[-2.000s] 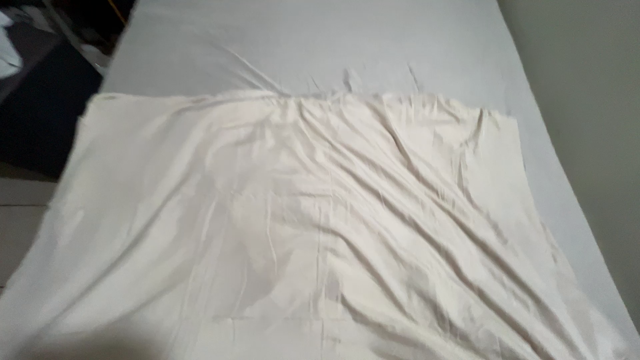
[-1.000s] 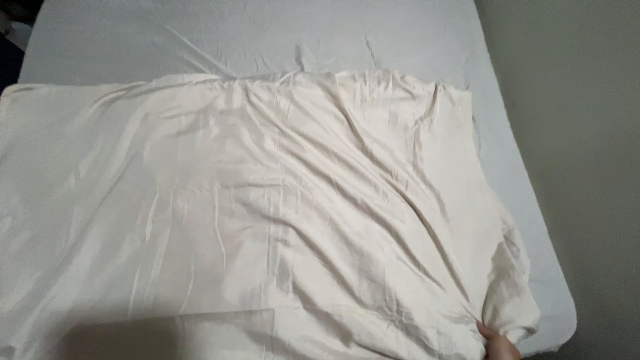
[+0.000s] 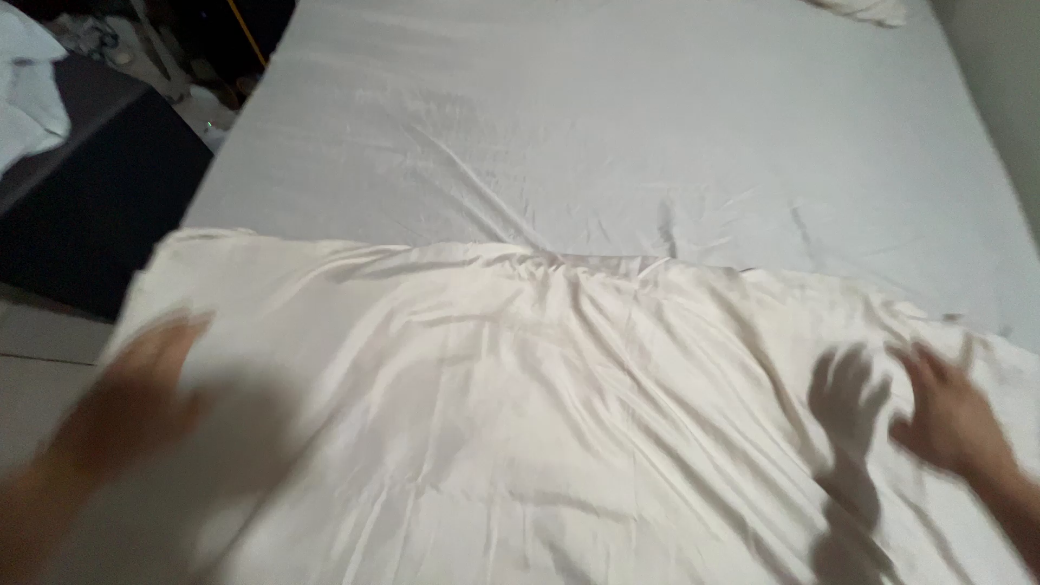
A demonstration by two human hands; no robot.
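A cream-coloured cloth sheet (image 3: 487, 390) lies wrinkled across the near half of a bed covered with a grey fitted sheet (image 3: 617, 122). Blurred, my left hand (image 3: 134, 398) hovers over the left side of the cream cloth, fingers apart and holding nothing. On the right, my right hand (image 3: 951, 406) is above the cloth with its fingers spread, and its shadow falls on the fabric beside it. The far edge of the cream cloth is gathered near the middle, with long folds running from there to the lower right.
Left of the bed stands a dark box-like piece of furniture (image 3: 106, 187) with a white cloth (image 3: 28, 89) on it. Pale floor tiles (image 3: 41, 357) show below it. A wall (image 3: 987, 65) runs along the right side, and part of a light cushion or cloth (image 3: 865, 10) lies at the far end.
Both hands are now in view above the cloth. One second ago only one hand showed, touching the cloth's right side at the bottom; two seconds ago none did.
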